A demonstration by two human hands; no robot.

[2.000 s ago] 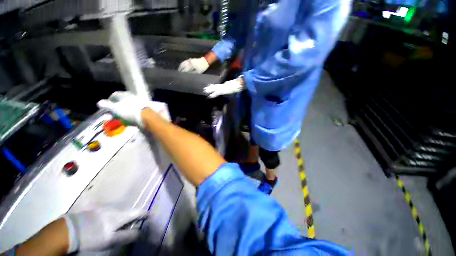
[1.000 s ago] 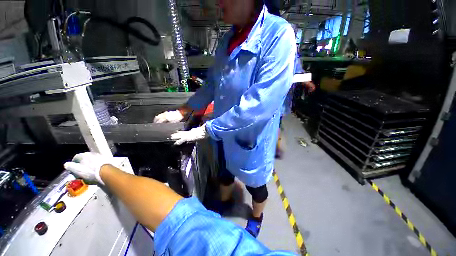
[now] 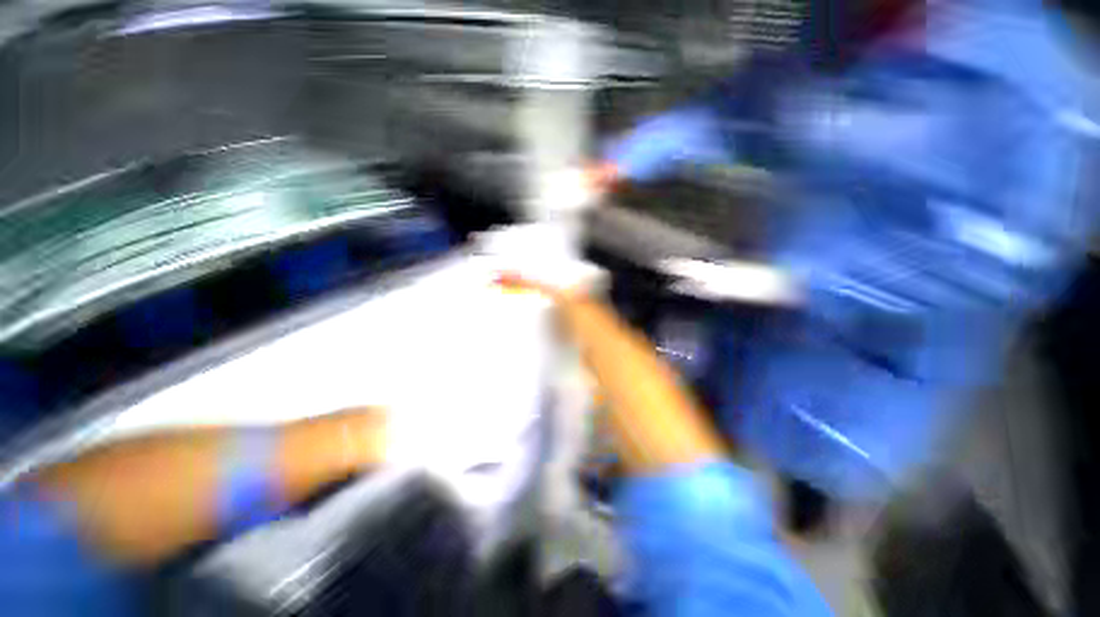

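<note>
The frame is heavily blurred. My right hand point(image 3: 531, 251), in a white glove, is at the far right end of the white machine front panel point(image 3: 302, 350), beside the pale machine frame post point(image 3: 555, 133). A small red-orange spot, the emergency stop button point(image 3: 516, 282), shows just below it. My left hand point(image 3: 440, 428) reaches in from the left over the panel; its white glove blends into the white surface, and a blue band is on the forearm. The fingers of both hands cannot be made out. A green circuit board point(image 3: 229, 223) lies behind the panel, above blue supports point(image 3: 314, 268).
A person point(image 3: 893, 253) in a blue coat stands close by on the right, beyond the post, with a white-gloved hand point(image 3: 730, 280) low in front. A dark horizontal machine part point(image 3: 651, 241) lies behind the post. Grey floor shows at the lower right.
The view has swung left and down, so the board and panel now fill more of it. My left forearm has come back into view over the panel. My right hand remains by the post.
</note>
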